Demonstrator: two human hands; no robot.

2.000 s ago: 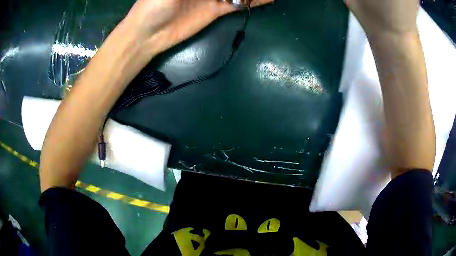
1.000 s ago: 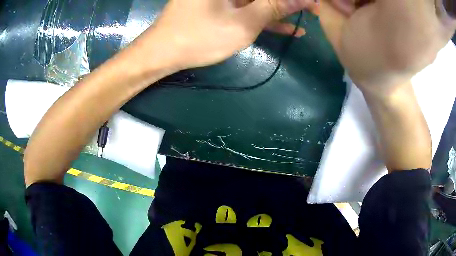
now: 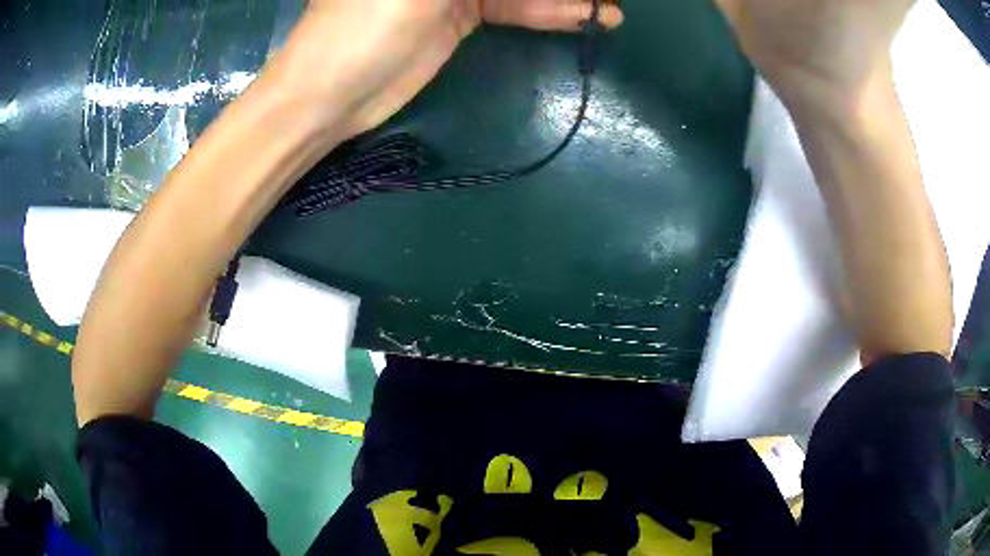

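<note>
A black DC output cord (image 3: 364, 174) lies folded in a bundle on the dark green mat, partly behind my left forearm. One end curves up to a thicker black strain relief (image 3: 589, 46) at my left fingers. The other end has a DC barrel plug (image 3: 223, 302) lying over the white foam pad (image 3: 293, 320). My left hand (image 3: 434, 38) is cut off by the top edge; its fingertips are at the cord's end, and what they hold is out of the picture. My right hand (image 3: 830, 38) is also cut off at the top, its fingers out of view.
White foam sheets (image 3: 765, 326) lie at the right under my right forearm. Clear tape patches (image 3: 152, 163) are on the mat (image 3: 521, 261) at left. The bench's front edge runs close to my body. Yellow-black floor tape (image 3: 271, 413) shows at lower left.
Since one second ago both hands have moved apart and up towards the top edge. The cord bundle shows more beside my left forearm, and the strain relief has come into view.
</note>
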